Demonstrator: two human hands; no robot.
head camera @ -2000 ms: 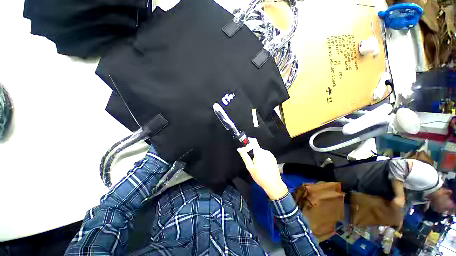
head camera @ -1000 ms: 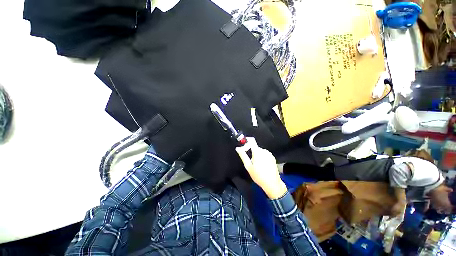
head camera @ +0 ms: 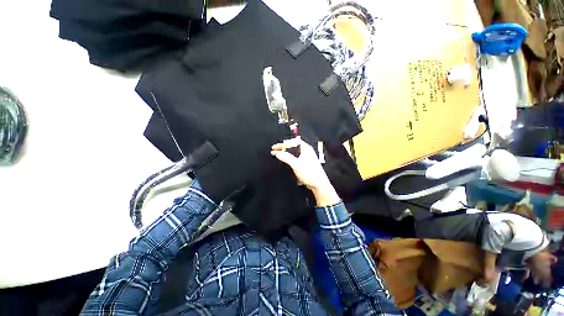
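A black tote bag body (head camera: 229, 105) lies flat over other black bags on the white table. My right hand (head camera: 303, 162) is over its lower right part and holds small thread snips (head camera: 276, 102), with a shiny blade end pointing up the frame and a red part near the fingers. A wrapped handle (head camera: 162, 182) with a black tab loops out at the bag's lower left. My left hand is hidden under the bag; only the plaid sleeve shows. A small white strip (head camera: 321, 152) shows beside my right hand.
More black fabric (head camera: 130, 31) lies at upper left. Wrapped handles (head camera: 362, 74) bundle beside a printed cardboard sheet (head camera: 396, 133). A blue ring-shaped object (head camera: 499, 39) is at upper right, and a white curved fixture (head camera: 408, 182) at the table edge. A person (head camera: 510, 234) stands at lower right near brown material (head camera: 427, 265).
My right hand and the snips have moved up and slightly left over the bag. The white logo seen earlier no longer shows. The whole view has shifted slightly.
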